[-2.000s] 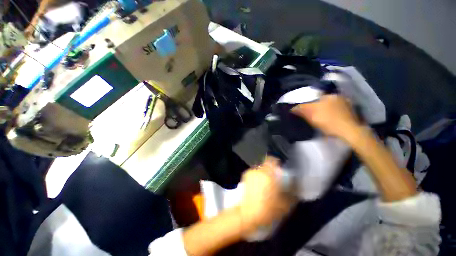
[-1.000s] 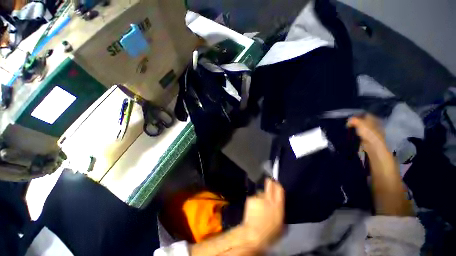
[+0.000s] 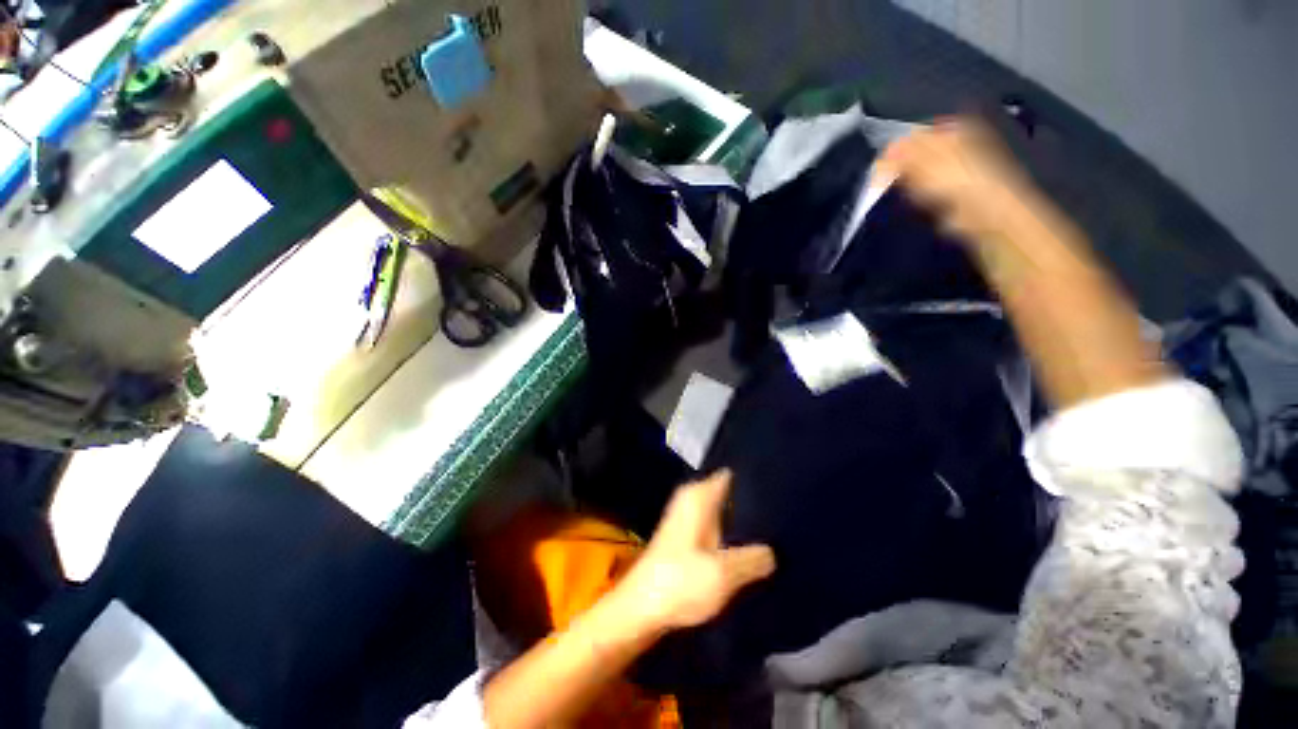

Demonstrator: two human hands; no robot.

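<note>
A navy garment panel (image 3: 883,456) with pale grey edges lies spread over the lap and the fabric heap. A white patch (image 3: 829,353) lies on its upper part, and another white piece (image 3: 700,417) is at its left edge. My left hand (image 3: 700,563) is at the panel's lower left edge, thumb and finger apart, with no fabric seen pinched. My right hand (image 3: 942,178), slightly blurred, is at the far upper end and pinches a pale edge of the navy fabric.
A beige sewing machine (image 3: 413,128) stands left, with black scissors (image 3: 481,305) and slim snips (image 3: 380,289) on its bed. Narrow black and white strips (image 3: 641,235) hang at the table end. Orange cloth (image 3: 577,570) and another navy panel (image 3: 271,570) are lower left.
My right hand has moved up and away to the far end of the panel. My left hand has moved slightly left and its fingers have spread. The panel now lies flatter.
</note>
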